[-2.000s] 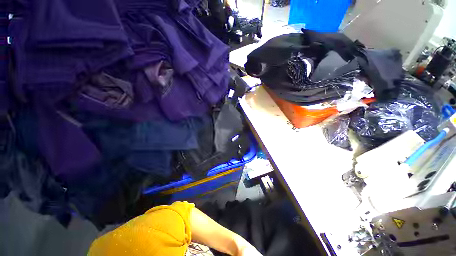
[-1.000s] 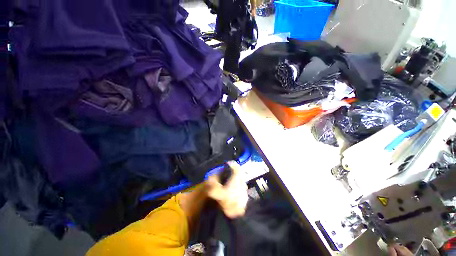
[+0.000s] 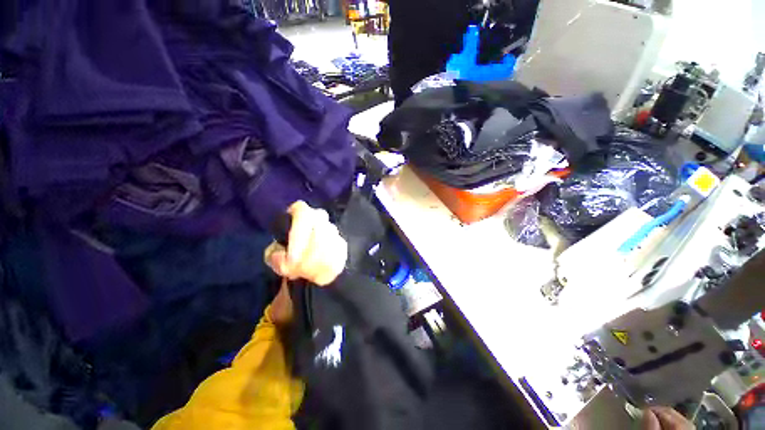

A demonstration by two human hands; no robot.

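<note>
My left hand (image 3: pixel 312 248), in a yellow sleeve, is closed on a black garment (image 3: pixel 369 344) and holds it up left of the table. The cloth hangs from the hand towards the lap, with a small white patch on it. My right hand (image 3: pixel 667 418) shows only as fingertips at the bottom edge, beside the machine head; whether it holds something cannot be told. The button-sewing machine (image 3: pixel 663 340) has a slanted black slot and a yellow warning triangle.
A garment pile (image 3: pixel 109 117) of purple and navy cloth fills the left. The pale table (image 3: pixel 470 277) bears an orange-red container (image 3: pixel 474 204) with black cloth on top, beside clear plastic bags (image 3: pixel 612 189). A dark-clothed person (image 3: pixel 419 42) stands behind.
My left hand has risen up and left, lifting the black garment into view. The camera view has shifted, and the dark-clothed person shows more at the back.
</note>
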